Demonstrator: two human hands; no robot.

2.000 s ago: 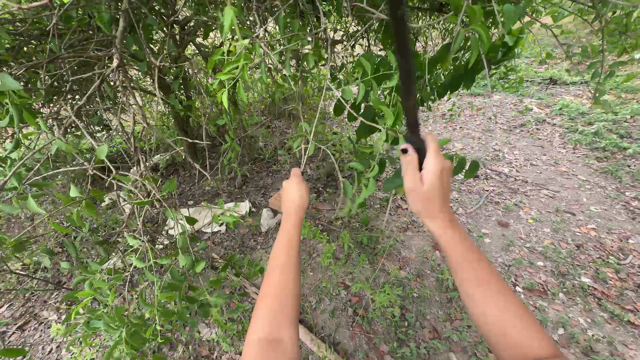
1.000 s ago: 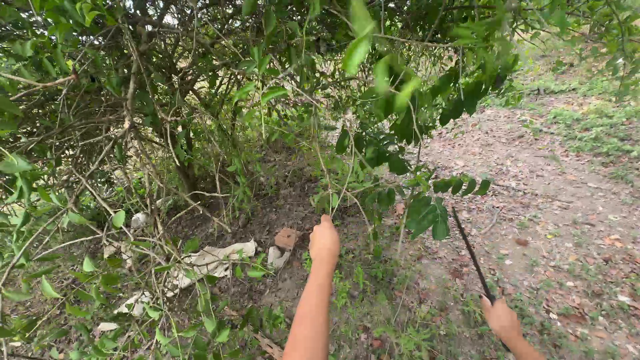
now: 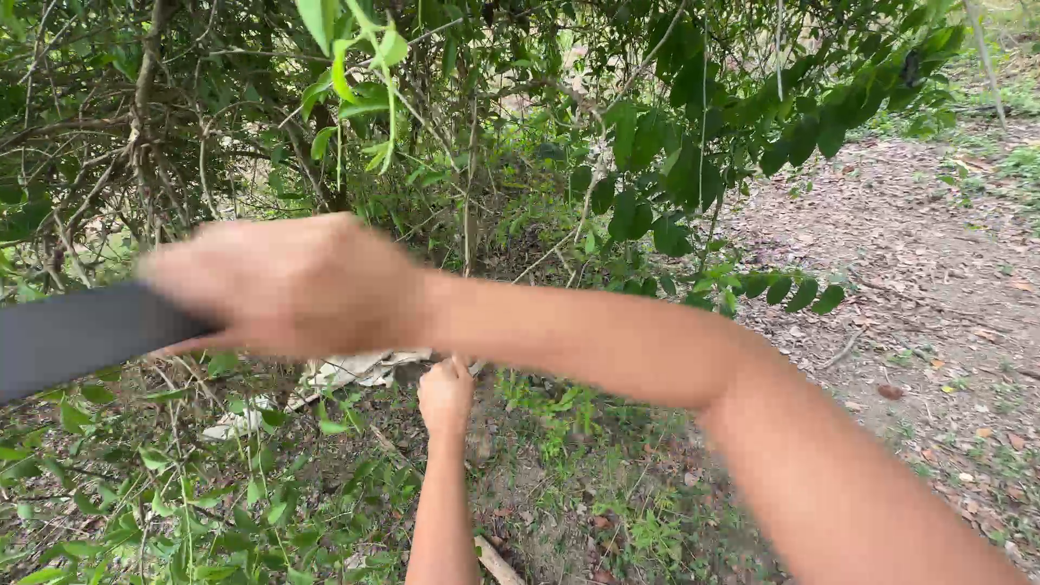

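My right hand (image 3: 292, 284), blurred, reaches across to the left side of the view with its fingers closed on a dark, flat blade-like tool (image 3: 89, 333), which looks like a machete; its far end is out of view. Below and beyond the right forearm, my left hand (image 3: 445, 394) is a closed fist around thin stems (image 3: 469, 203) that rise from it into the shrub. The right forearm hides part of those stems. Leafy twigs (image 3: 370, 89) hang above the right hand.
Tangled branches (image 3: 142, 106) fill the left and back. A pale crumpled cloth or sheet (image 3: 357, 370) lies on the ground behind the hands. A compound-leaf branch (image 3: 780, 288) hangs at right over leaf litter (image 3: 918, 341). A cut stick (image 3: 497, 561) lies at the bottom.
My right hand has swung from the lower right across to the left with the dark tool. My left hand still grips the stems.
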